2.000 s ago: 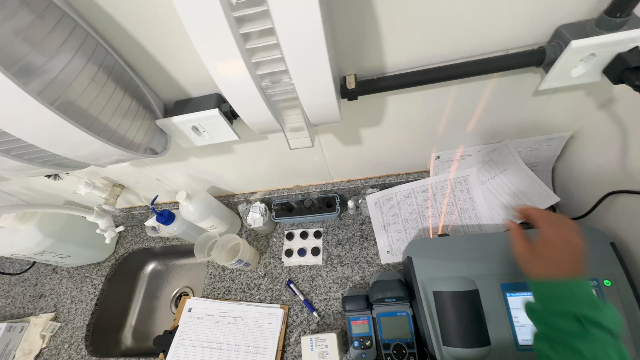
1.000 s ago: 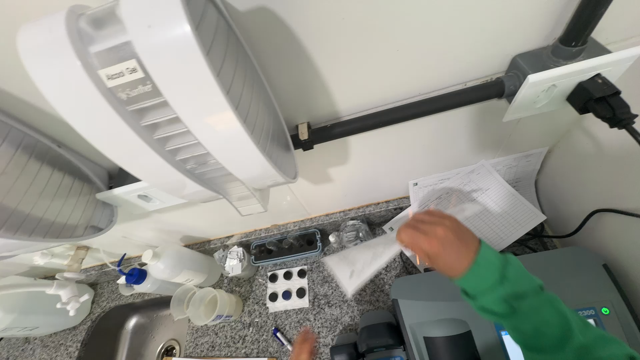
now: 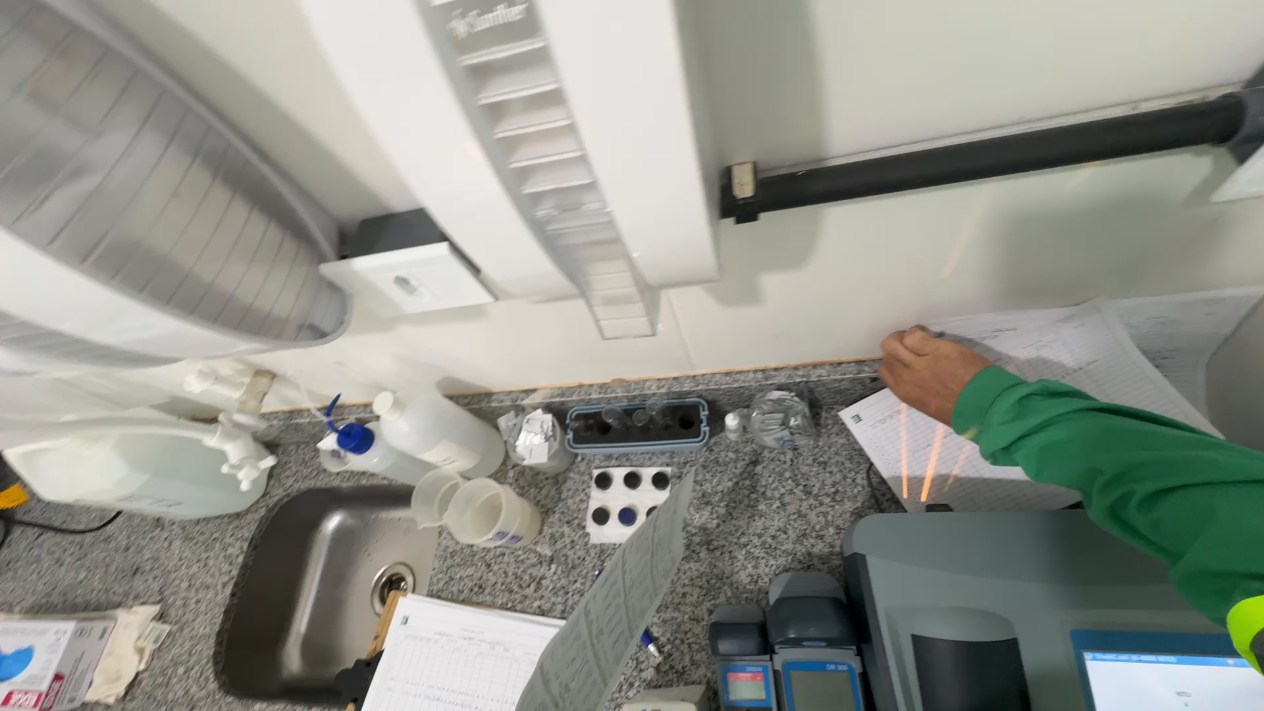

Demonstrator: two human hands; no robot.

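Note:
My right hand (image 3: 928,373), in a green sleeve, rests with bent fingers at the upper left edge of the printed sheets (image 3: 1066,365) against the wall, behind a grey benchtop instrument (image 3: 958,553). Whether its fingers pinch a sheet cannot be told. A loose printed sheet (image 3: 617,602) stands raised and curved over the counter, beside a clipboard with papers (image 3: 464,657); what holds it is out of view. My left hand is not in view. Under the raised sheet a blue and white pen (image 3: 649,644) shows in part.
Left of the papers are a clear bottle (image 3: 780,420), a vial rack (image 3: 637,425), a white holder with dark caps (image 3: 617,494), plastic beakers (image 3: 494,513), wash bottles (image 3: 434,434) and a steel sink (image 3: 326,592). Two handheld meters (image 3: 815,632) stand beside the instrument. Wall-mounted units (image 3: 513,128) hang above.
A second ago my right hand held a sheet over the counter; now it is at the papers by the wall. A raised sheet has appeared near the clipboard. My left hand has left the view.

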